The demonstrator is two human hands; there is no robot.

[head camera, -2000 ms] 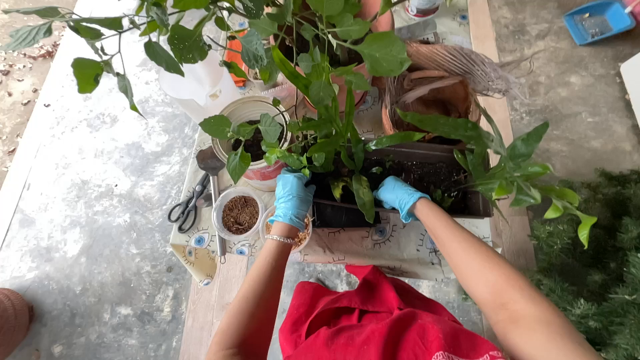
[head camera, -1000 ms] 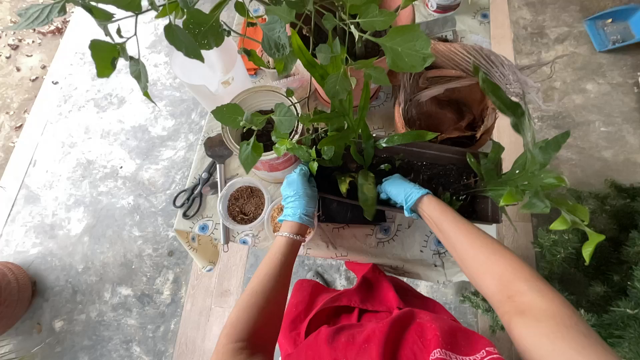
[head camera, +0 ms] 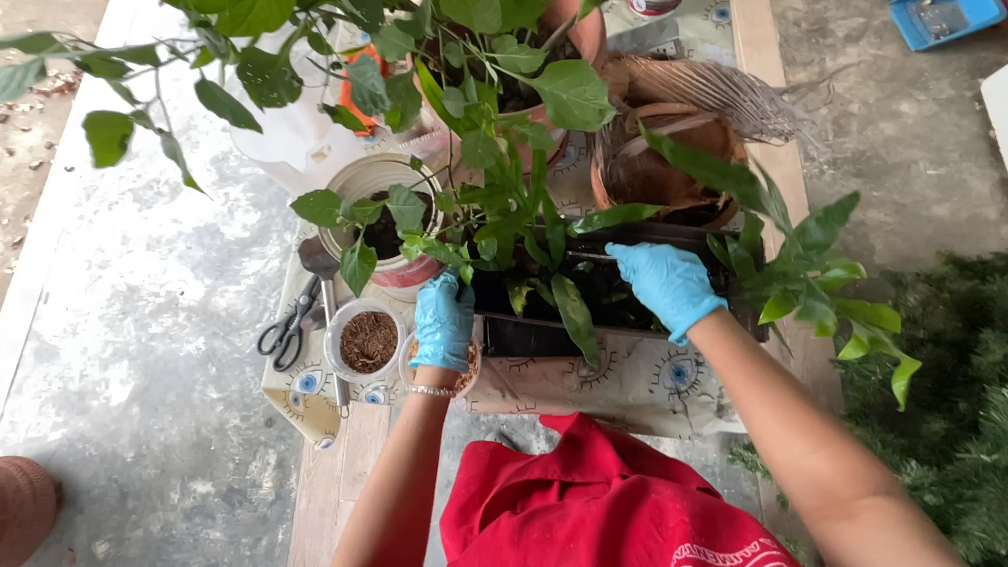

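Observation:
A dark rectangular planter (head camera: pixel 740 319) of soil and leafy plants (head camera: pixel 575 315) lies across the cloth. My left hand (head camera: pixel 444 319), in a blue glove, is at the planter's left end, above a tub of light chips (head camera: pixel 470 378); its fingertips are partly hidden, and what they grip is unclear. My gloved right hand (head camera: pixel 665 285) is over the soil, fingers closed around a thin metal tool (head camera: pixel 589 255) that points left toward the stems. Left of my left hand are a cup of brown fibre (head camera: pixel 368 342), black-handled scissors (head camera: pixel 290 324) and a small trowel (head camera: pixel 319 258).
A white bucket (head camera: pixel 342 189) with a seedling stands behind my left hand. A terracotta pot (head camera: pixel 602 185) with wrinkled plastic (head camera: pixel 701 87) stands behind the planter. Overhanging leaves (head camera: pixel 575 94) cross the upper view. A blue dustpan (head camera: pixel 937 20) lies on the floor at the upper right.
My right hand has risen from the soil near the planter's middle, and the thin tool now shows in its fingers. My left hand stays at the planter's left end.

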